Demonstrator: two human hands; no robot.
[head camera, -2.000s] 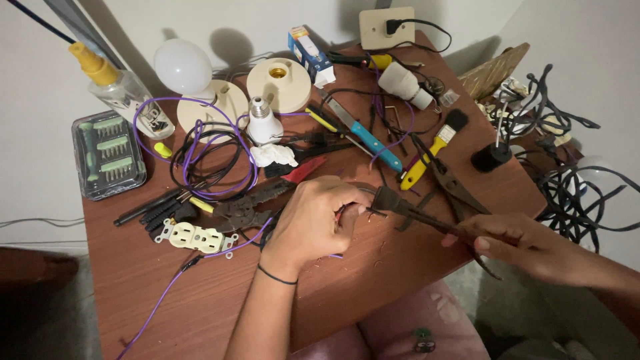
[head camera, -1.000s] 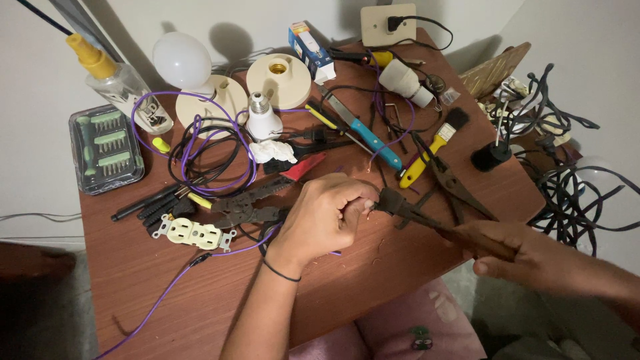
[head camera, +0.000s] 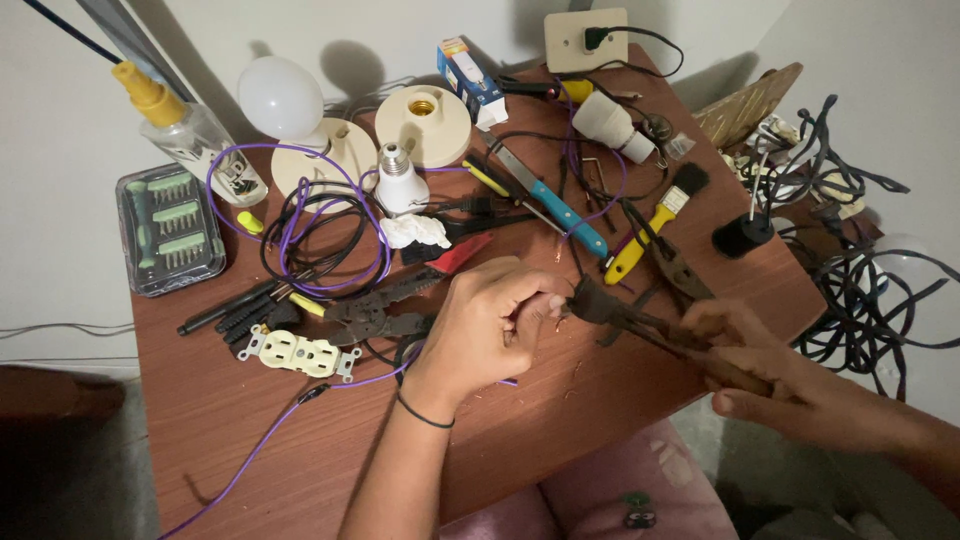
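My left hand (head camera: 487, 326), with a black band on the wrist, pinches something small, probably a wire end, mostly hidden by the fingers. Dark pliers (head camera: 645, 326) reach from the right, their jaws at my left fingertips. Around their handles closes my right hand (head camera: 780, 382). Left of my left hand lie a wire stripper (head camera: 375, 311) with a red handle part and a cream duplex receptacle (head camera: 300, 354). A purple wire (head camera: 262, 442) with a black-taped joint runs toward the lower left. Beyond the hands are a blue-handled knife (head camera: 570, 217) and a yellow paintbrush (head camera: 641, 240).
Toward the back stand two round lamp holders (head camera: 424, 124), an LED bulb (head camera: 400, 180), a bulb box (head camera: 472, 79) and a spray bottle (head camera: 202, 142). A clear bit case (head camera: 171, 229) is at left. Coiled wires (head camera: 322, 247) lie mid-left; tangled black cords (head camera: 862, 300) are beyond the right edge.
The handles of the pliers and my right hand have shifted slightly; the jaws stay at my left fingertips. My left hand remains in nearly the same place.
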